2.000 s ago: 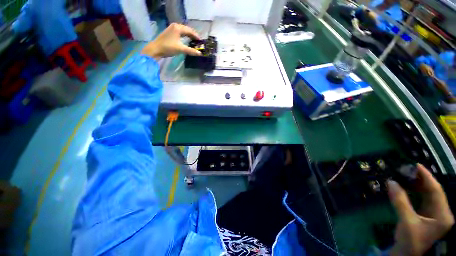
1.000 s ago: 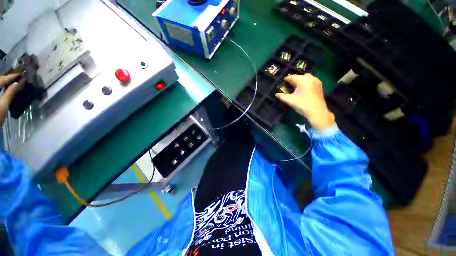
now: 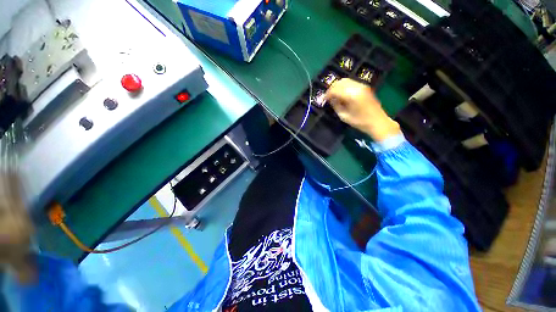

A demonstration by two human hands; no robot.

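Note:
My right hand is over the black compartment tray on the green mat, fingertips bent down at a bright module in one pocket. The fingertips hide part of it, so I cannot tell if it is gripped. Other bright modules sit in pockets beyond my hand. My left hand is blurred at the left edge, in front of the machine; its fingers and anything in them cannot be made out. The dark fixture on the machine bed is cut off by the left edge.
The white machine has a red mushroom button. The blue box stands behind the tray, with a thin tube curving from it across the mat. Black tray stacks are at right. An orange plug is at the machine's front corner.
My left hand has left the fixture and moved down towards me. My right hand has shifted slightly left and up, its fingertips now over a pocket nearer the tube. The view has shifted slightly.

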